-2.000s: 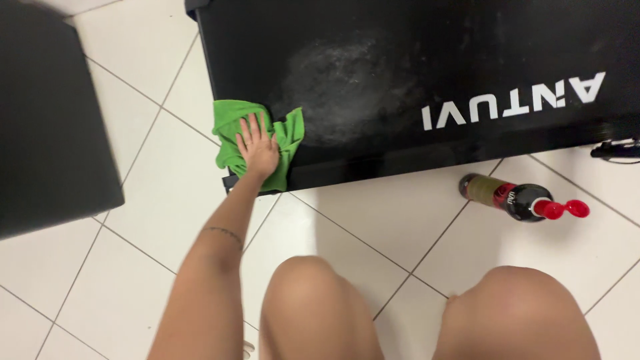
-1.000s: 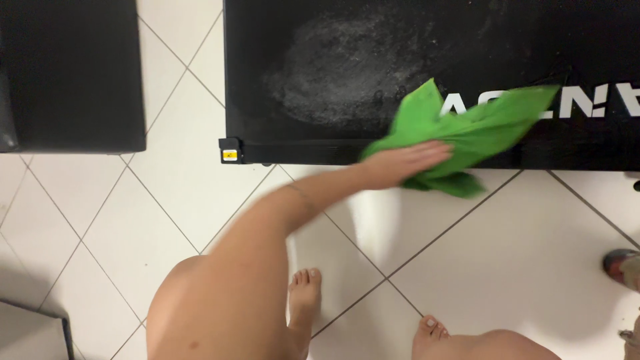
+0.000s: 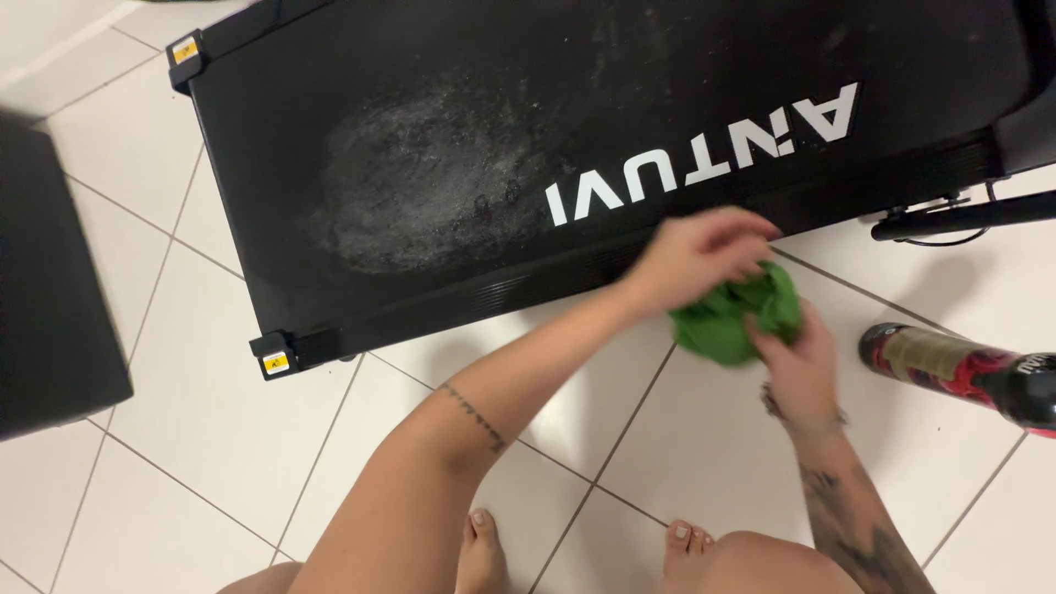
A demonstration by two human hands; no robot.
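A bunched green cloth [image 3: 730, 326] is between my two hands, just off the near edge of a black treadmill [image 3: 495, 148] with large white lettering. My left hand [image 3: 701, 252] is at the cloth's upper side, blurred, its fingers curled over it. From below, my right hand [image 3: 796, 351] grips the cloth's right side. A pale, dusty patch marks the left part of the treadmill's walking belt. Right of my right hand, a dark bottle [image 3: 949, 363] with a red and tan label lies or stands on the tiles; which one I cannot tell.
White floor tiles [image 3: 627, 412] lie under my bare feet. A dark flat-sided object [image 3: 49, 289] is at the left. Black plastic end caps [image 3: 276, 355] stick out at the treadmill's left corners, and a black bar with a cable [image 3: 965, 219] is at the right.
My left hand was flat on the cloth at the treadmill's left corner, then swept it right. Now the cloth is bunched off the edge, and my right hand has come into view holding it.
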